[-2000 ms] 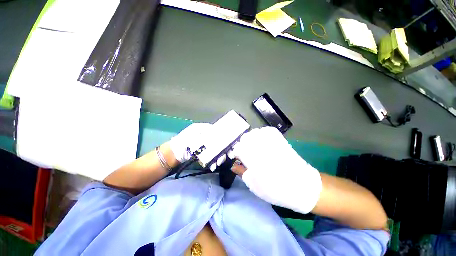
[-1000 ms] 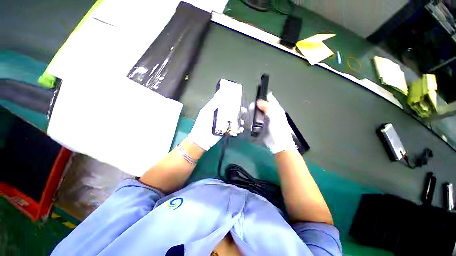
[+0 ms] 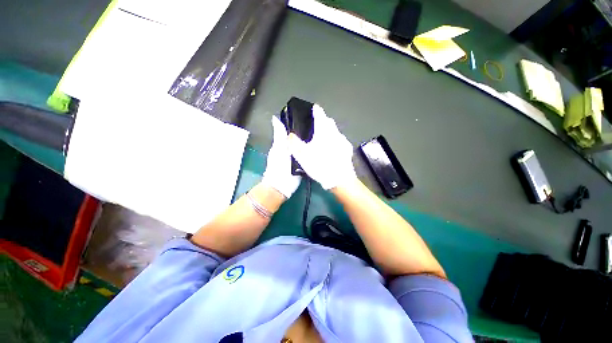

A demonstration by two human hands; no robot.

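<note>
My left hand point(image 3: 280, 161), in a white glove, and my right hand point(image 3: 325, 149), also gloved, are together around a black adapter case point(image 3: 300, 118). Its upper end shows above my fingers; most of the rest is hidden by my right hand. A black output cord point(image 3: 307, 203) runs from its lower end down to a coil point(image 3: 327, 231) against my front. An open black case half point(image 3: 386, 167) with a shiny inside lies on the belt to the right of my hands.
A white sheet point(image 3: 151, 157) and a shiny black strip point(image 3: 225, 60) are at left. At right lie a silver inner unit point(image 3: 535, 175) with cord, a narrow black case point(image 3: 582, 242) and stacked black cases point(image 3: 537, 288). Yellow slips point(image 3: 439, 48) are on the far ledge. A red crate point(image 3: 82, 234) is lower left.
My right hand has brought the black case over to my left hand and onto the white unit, whose white surface no longer shows. The open case half on the belt is now uncovered.
</note>
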